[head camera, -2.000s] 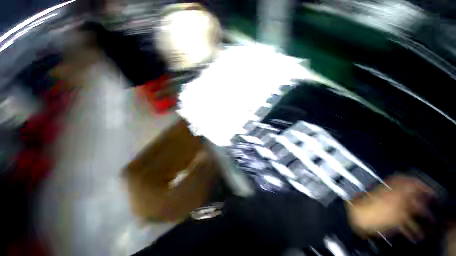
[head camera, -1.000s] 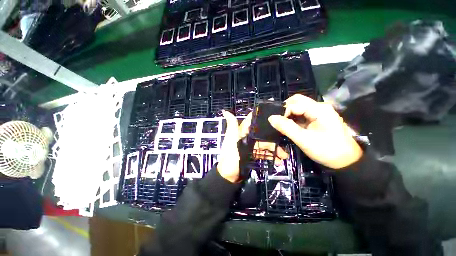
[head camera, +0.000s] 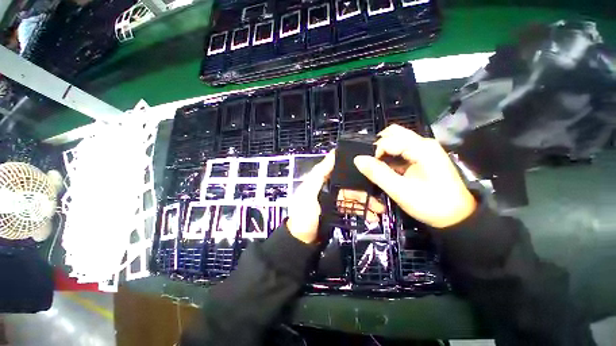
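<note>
My left hand (head camera: 311, 203) holds a black plastic front housing (head camera: 343, 186) by its left side, above the tray; skin shows through its keypad openings. My right hand (head camera: 422, 179) pinches a dark rectangular film piece (head camera: 353, 157) at the housing's window end, thumb on its face. Whether the piece is seated cannot be told. A white-bordered die-cut sheet (head camera: 246, 180) with open cells lies across the middle of the glossy black blister tray (head camera: 177, 145), partly behind my left hand. Housings (head camera: 292, 108) fill the tray's far row; near-row ones (head camera: 199, 223) show pale window outlines.
A pile of white lattice sheets (head camera: 101, 196) lies left of the tray, with a cream fan (head camera: 26, 201) beyond. Stacked filled trays (head camera: 297, 61) stand behind on the green bench (head camera: 466, 34). A crumpled shiny dark heap (head camera: 560, 88) is at right. A cardboard box (head camera: 152, 321) is below left.
The view has swung from the floor and sheet pile to the tray. Over the last second, both hands keep the housing and dark piece in nearly the same pose; the view shifts slightly.
</note>
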